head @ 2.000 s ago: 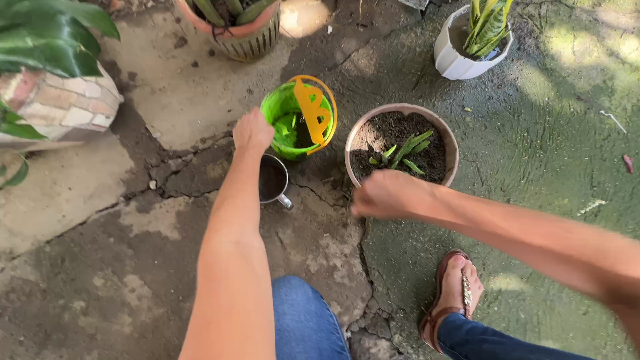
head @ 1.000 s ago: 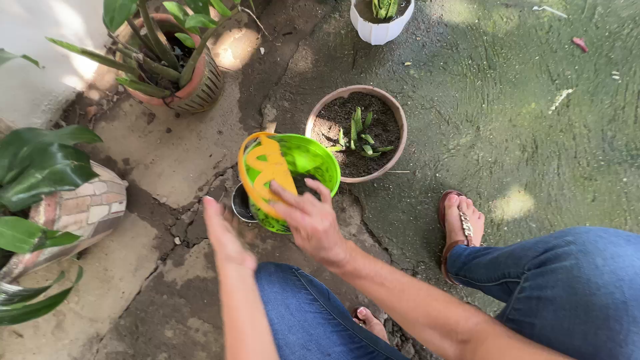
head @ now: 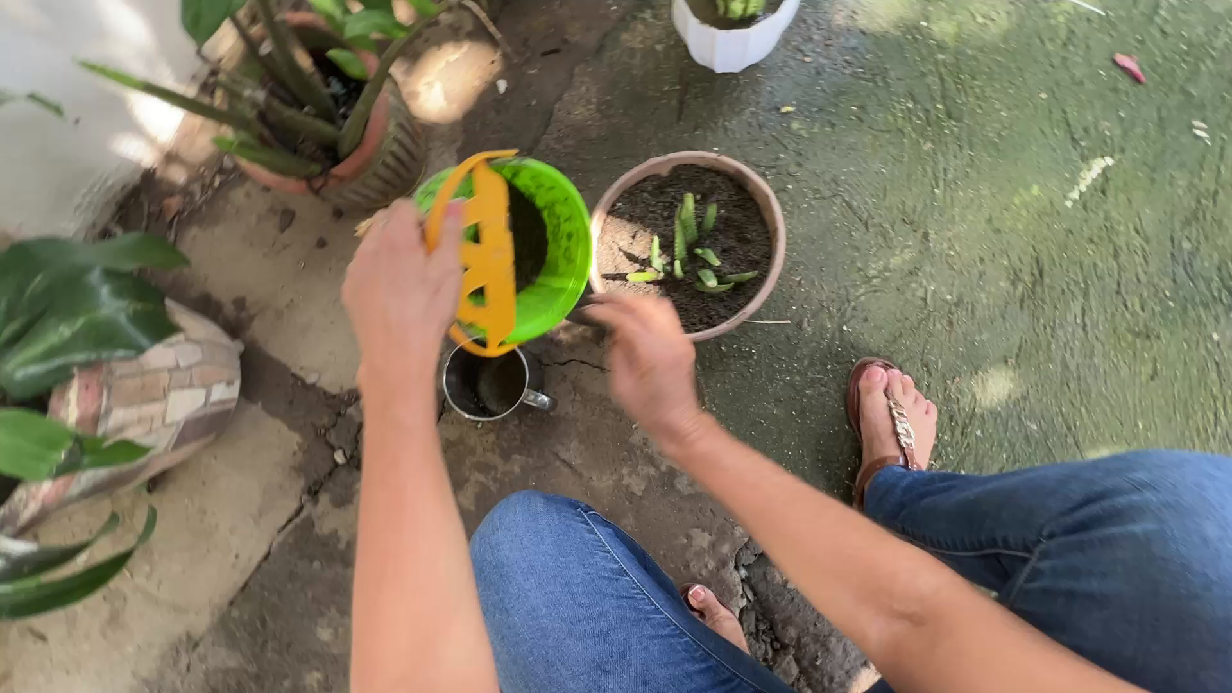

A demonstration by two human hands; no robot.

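My left hand (head: 404, 274) is closed on the left side of a green plastic bucket (head: 558, 255), by its yellow-orange handle (head: 493, 260). Dark soil shows inside the bucket. My right hand (head: 647, 361), blurred, is closed on a dark, slim object (head: 583, 310) that I cannot identify, between the bucket and a round planter. This planter (head: 776, 231) holds soil with small green succulent cuttings (head: 685, 236), some upright and some lying over. Below the bucket stands a metal mug (head: 489, 383), its handle pointing right and its inside dark.
A ribbed clay pot (head: 380, 164) with a thick-stemmed plant stands at upper left. Further left is a stone-patterned pot (head: 183, 385) with broad leaves. A white pot (head: 736, 40) stands at the top. My sandalled foot (head: 890, 419) is at the right on the concrete.
Two seconds ago the bucket stood beside the mug with my left hand near it. Since one second ago, my left hand has come onto the bucket, and my right hand has moved from it toward the planter.
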